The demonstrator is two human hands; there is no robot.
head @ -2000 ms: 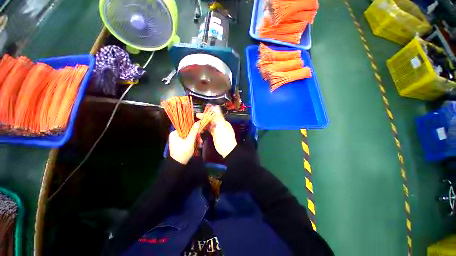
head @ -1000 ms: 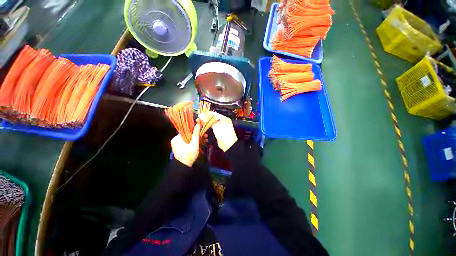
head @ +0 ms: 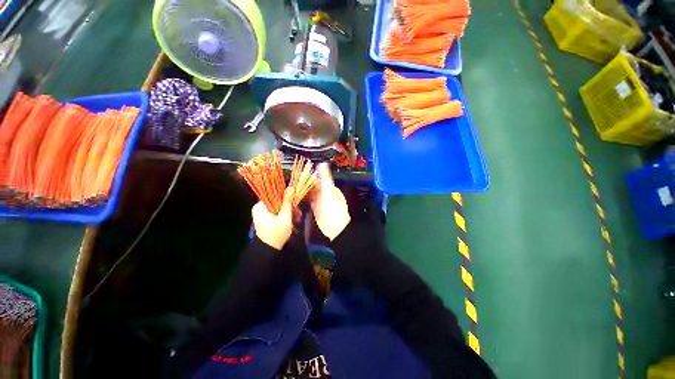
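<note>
My left hand (head: 273,226) is closed around the lower part of a fanned bunch of orange lead wires (head: 263,178), tips pointing up and away from me. My right hand (head: 330,209) is beside it, at a second, smaller fan of orange wires (head: 302,178); whether its fingers grip these wires is unclear. Both hands are just in front of the round disc (head: 303,127) of the teal bench machine (head: 346,95). The wire tips lie near the disc's lower edge; contact cannot be told.
A blue tray of orange wires (head: 127,164) is at left. A blue tray (head: 429,166) with a few bundles is right of the machine, another heaped tray (head: 376,37) beyond it. A green fan (head: 260,35), patterned cloth (head: 172,111) and wrench (head: 254,122) lie left of the disc.
The smaller wire fan now shows spread wider between my hands than before. The camera view has shifted back and forth; the trays and machine stay in place.
</note>
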